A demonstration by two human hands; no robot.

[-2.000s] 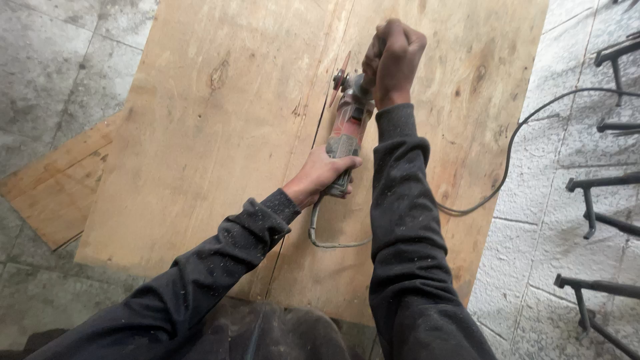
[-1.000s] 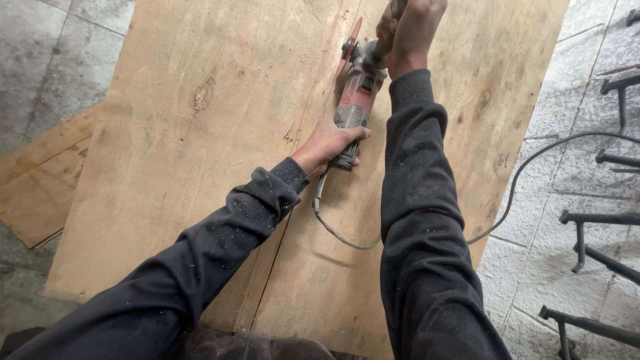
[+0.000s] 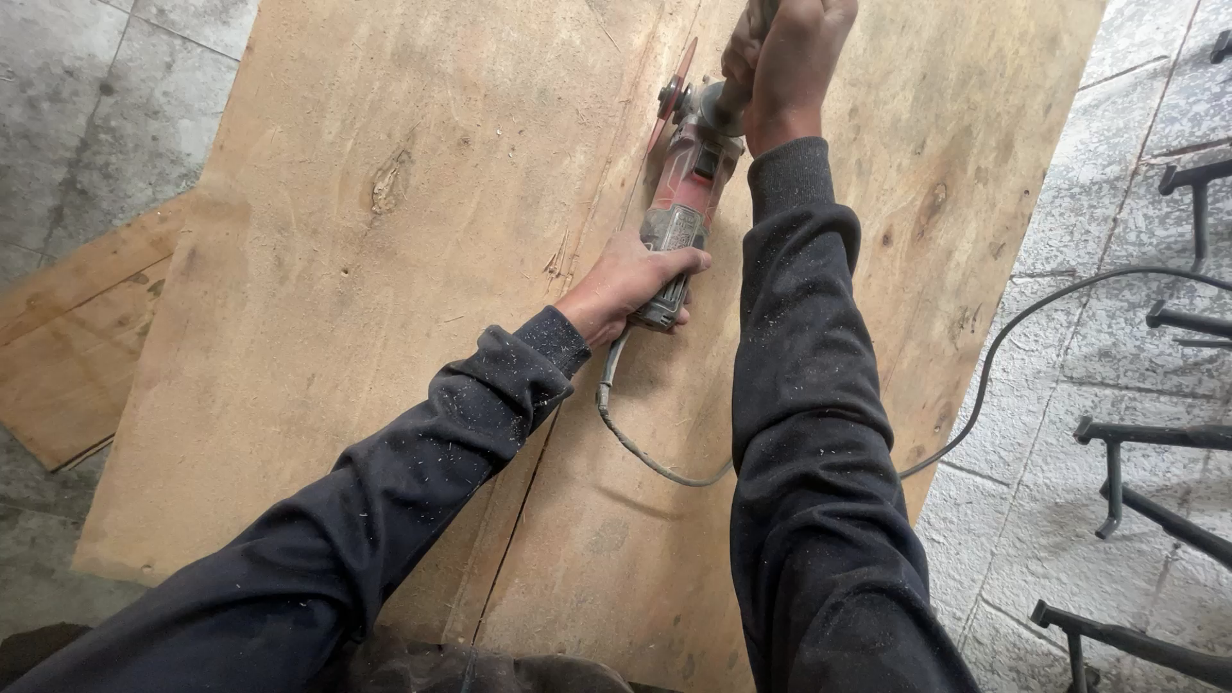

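An angle grinder (image 3: 685, 183) with a red and grey body stands over a plywood sheet (image 3: 462, 221), its thin red disc (image 3: 671, 96) edge-on to the wood. My left hand (image 3: 640, 279) is wrapped round the rear of the grinder's body. Near the top edge, my right hand (image 3: 794, 58) grips the side handle beside the tool's head; part of that handle is cut off by the frame. A dark lengthwise cut line (image 3: 520, 515) runs through the sheet toward the disc. The power cord (image 3: 654, 467) leaves the grinder's rear and passes beneath my right forearm.
At the left, another piece of plywood (image 3: 87, 346) lies partly under the large sheet, on the tiled floor (image 3: 144, 87). Several black metal frames or legs (image 3: 1155, 435) stand at the right. The cord (image 3: 1001, 337) curves across the floor toward them. Fine sawdust speckles both sleeves.
The view has shifted somewhat. Both hands keep their hold on the grinder, and its place along the cut line shows no sure change.
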